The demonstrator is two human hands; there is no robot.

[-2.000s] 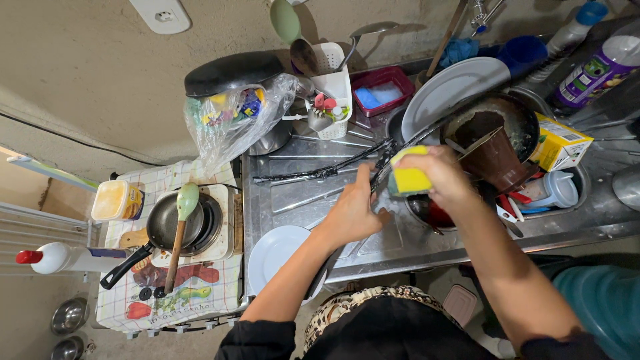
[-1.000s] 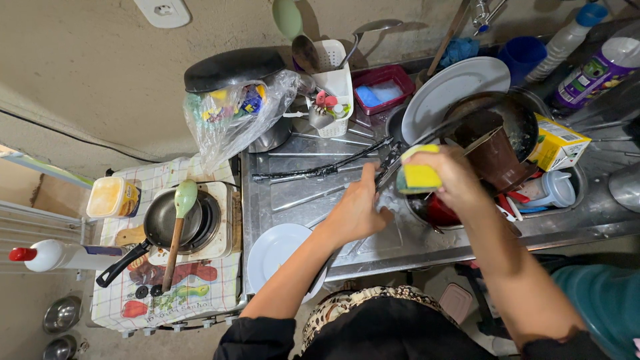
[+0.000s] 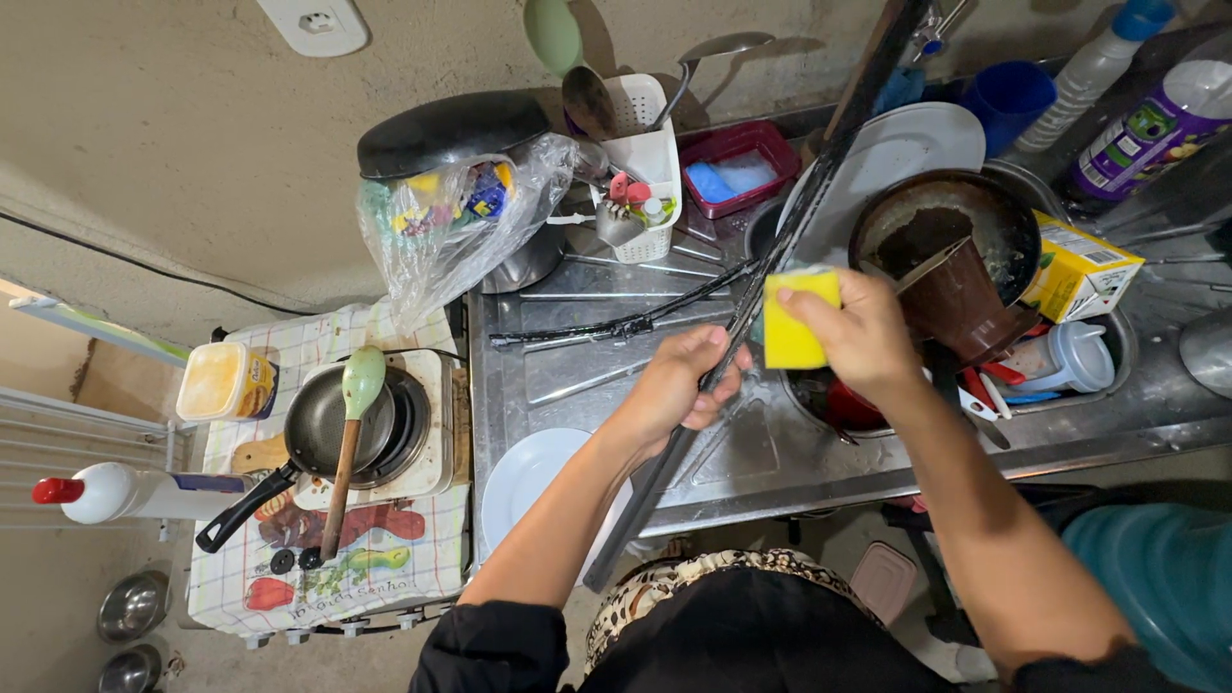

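My left hand (image 3: 685, 385) is closed around a long black bar (image 3: 818, 183), which slants from the upper right down toward my waist. Wet streaks and some foam show on the bar. My right hand (image 3: 857, 327) grips a yellow sponge (image 3: 801, 322) at the bar's right side, just above my left hand. A thinner black strip, like a wiper blade (image 3: 597, 330), lies on the ribbed steel drainboard (image 3: 568, 371) and reaches toward the bar.
Right of my hands, the sink basin (image 3: 1121, 371) holds dishes, a brown container (image 3: 953, 298) and a dirty pan (image 3: 1001, 221). A white plate (image 3: 529, 481) sits at the drainboard's near left. A frying pan (image 3: 322, 423) with a spoon stands on a hot plate at far left.
The black bar now rises steeply past the upper edge of the view, over the large plate. The sponge in my right hand shows its yellow face now; its green side showed before.
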